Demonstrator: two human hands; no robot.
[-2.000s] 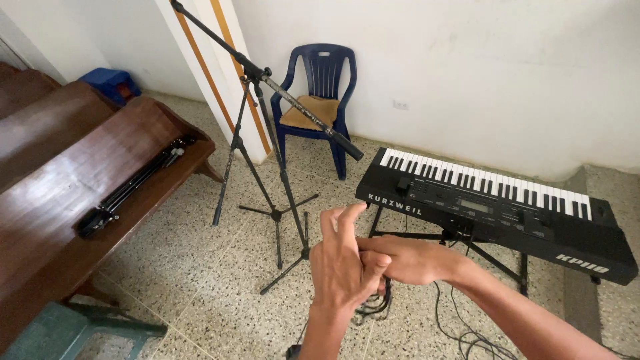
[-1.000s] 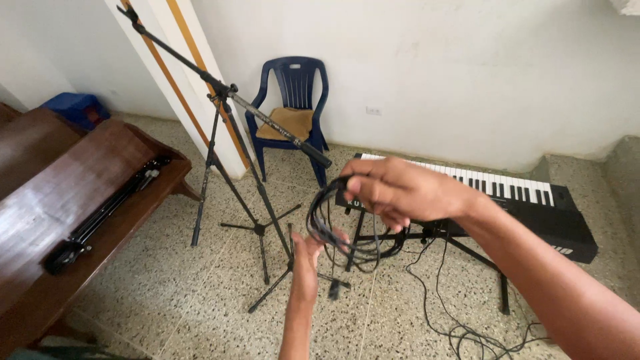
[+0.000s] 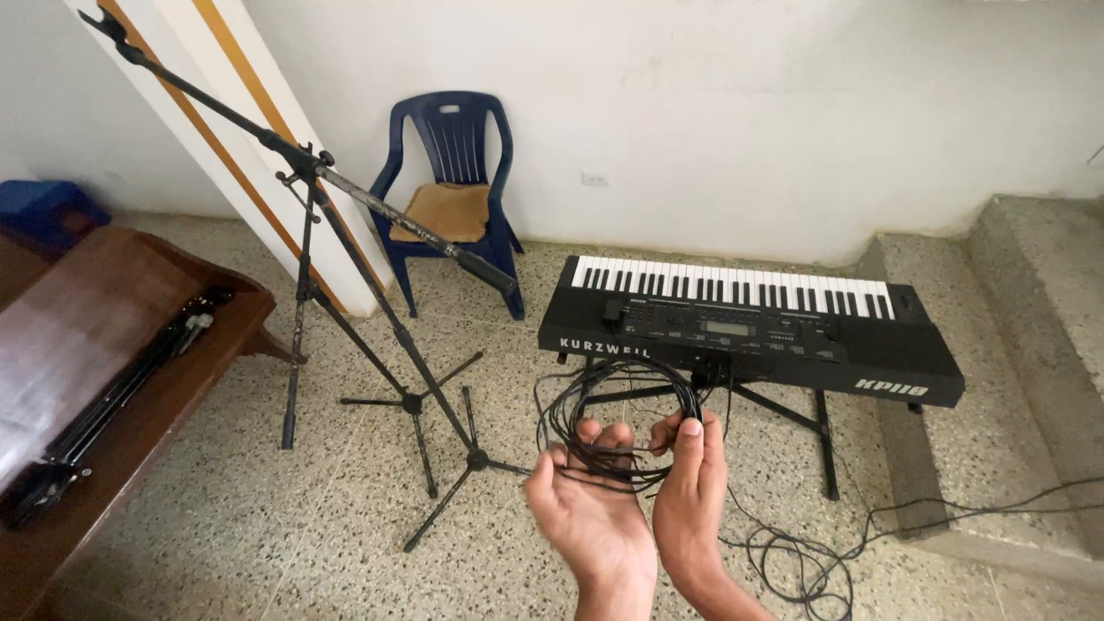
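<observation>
A coiled black cable (image 3: pixel 565 405) is held up in front of a Kurzweil electronic keyboard (image 3: pixel 862 358), in several loose loops. My right hand (image 3: pixel 694 492) pinches the right side of the coil between thumb and fingers. Palm up, my left hand (image 3: pixel 595 509) supports the bottom of the loops, its fingers curled around them and partly hidden. Just left of the hands, a black boom microphone stand (image 3: pixel 371 276) rises on its tripod base, with a second stand (image 3: pixel 297 371) close behind it.
A blue plastic chair (image 3: pixel 453 138) with a tan cushion (image 3: pixel 444 213) stands by the wall. Folded stands (image 3: pixel 112 405) lie on a wooden bench (image 3: pixel 194 371) at left. Loose cable (image 3: pixel 802 561) spreads over the floor near stone steps (image 3: pixel 914 431). A wall outlet (image 3: pixel 594 179) is behind.
Two seconds ago my hands were together with the cable largely hidden; now the coil shows as open loops. Since one second ago, my right hand has come down beside my left.
</observation>
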